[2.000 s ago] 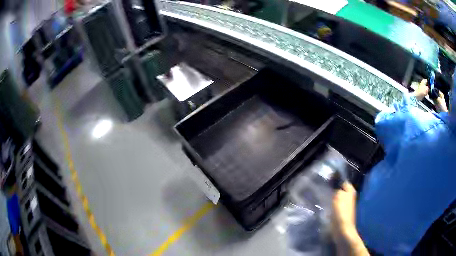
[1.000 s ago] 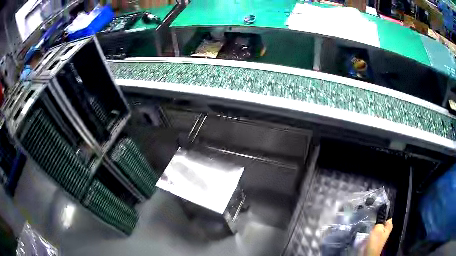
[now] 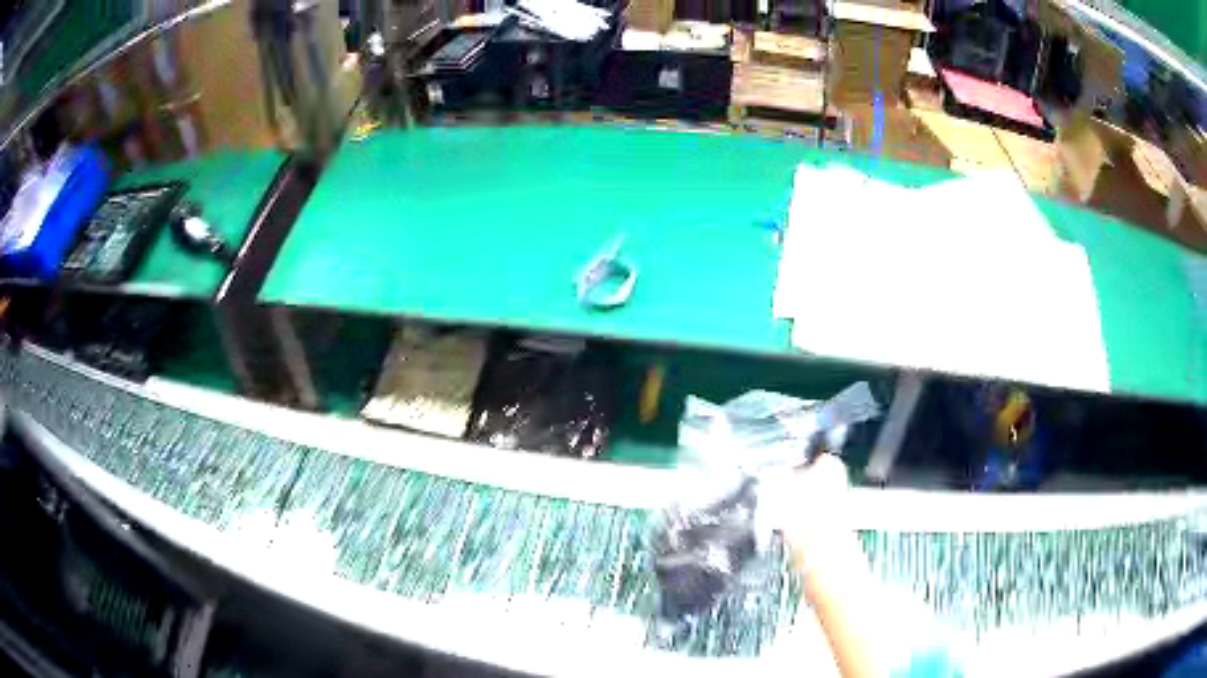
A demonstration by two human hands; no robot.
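My right hand (image 3: 807, 501) reaches in from the lower right, blurred, and grips a clear component bag of dark parts (image 3: 708, 550) by its upper end. The bag hangs above the row of green circuit boards (image 3: 450, 536) on the white-railed line. Its loose plastic top spreads out in front of the shelf opening. A white area shows at my fingers; I cannot tell if it is a label or glare. My left hand is not in view.
Above the line is the green-matted shelf (image 3: 463, 212) with white papers (image 3: 940, 278) and a small coiled strap (image 3: 606, 281). Under it are parts bins, one with dark parts (image 3: 543, 397) and one with cream parts (image 3: 426, 380). Boxes stand behind.
The view has swung from the floor and black totes up to the shelf. My right hand has lifted the bag from over a tote to in front of the board line.
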